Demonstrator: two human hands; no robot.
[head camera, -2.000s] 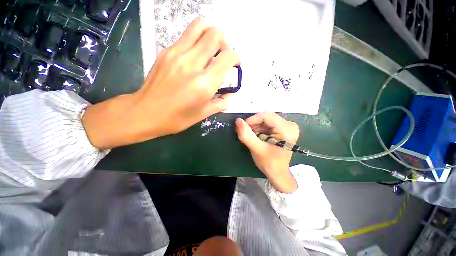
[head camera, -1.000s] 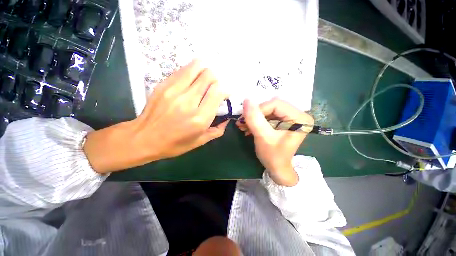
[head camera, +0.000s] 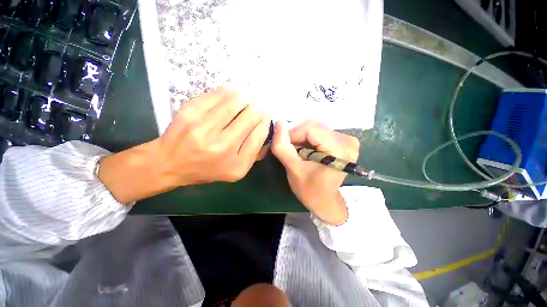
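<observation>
My left hand holds a black frame, mostly hidden by the fingers at the near edge of the white tray. My right hand holds a banded black and pale suction pen; its thumb is right beside the left fingertips and the frame. The pen's tip is hidden. Tiny specks are spread over the tray's left part, and a small dark cluster lies at its right.
A clear air hose runs right from the pen, looping near a blue box. A shiny blister tray holds dark pieces at left. A pale metal strip crosses the green bench. A pale slotted tray shows upper right.
Since the earliest frame, my right hand has come up to the left one. Since the last, the frame has turned and shows less, and the pen's rear has swung down and left.
</observation>
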